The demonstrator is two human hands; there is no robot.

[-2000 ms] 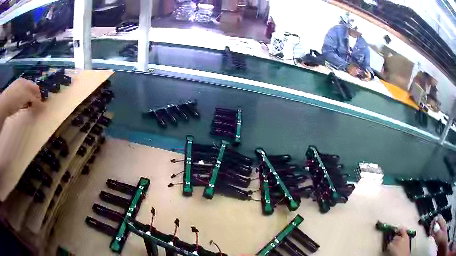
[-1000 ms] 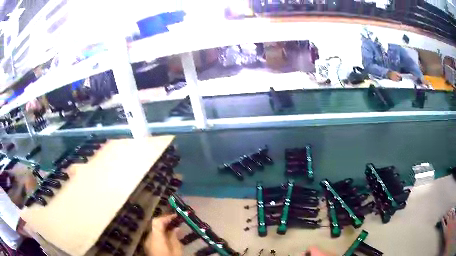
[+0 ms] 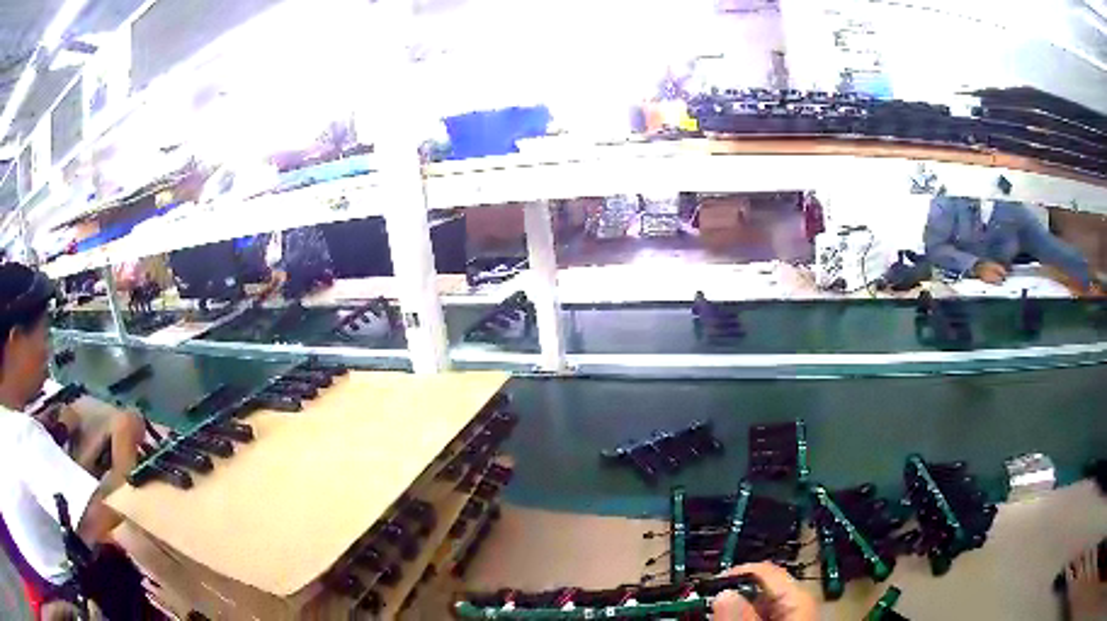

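A long green PCB strip (image 3: pixel 571 604) with dark parts and small reddish wires lies level at the bottom edge. My right hand (image 3: pixel 777 597) holds its right end, thumb in front. My left hand is not in view. Behind the strip, overlapping green-and-black assemblies (image 3: pixel 844 534) lie along the belt edge. To the left, a stack of tan cardboard sheets (image 3: pixel 328 473) has black module ends sticking out between layers. A row of black modules on green strips (image 3: pixel 231 425) lies along the top sheet's far left edge.
The dark green belt (image 3: pixel 583 419) runs behind, with two dark assemblies on it. A white ribbed block (image 3: pixel 1031 474) sits at right. White posts (image 3: pixel 413 279) stand beyond the stack. A coworker is at left; another person's hand (image 3: pixel 1083 585) is at right.
The view has tilted up and swung left. My left hand, seen at the strip a second ago, has left the picture. My right hand now shows holding the strip's right end.
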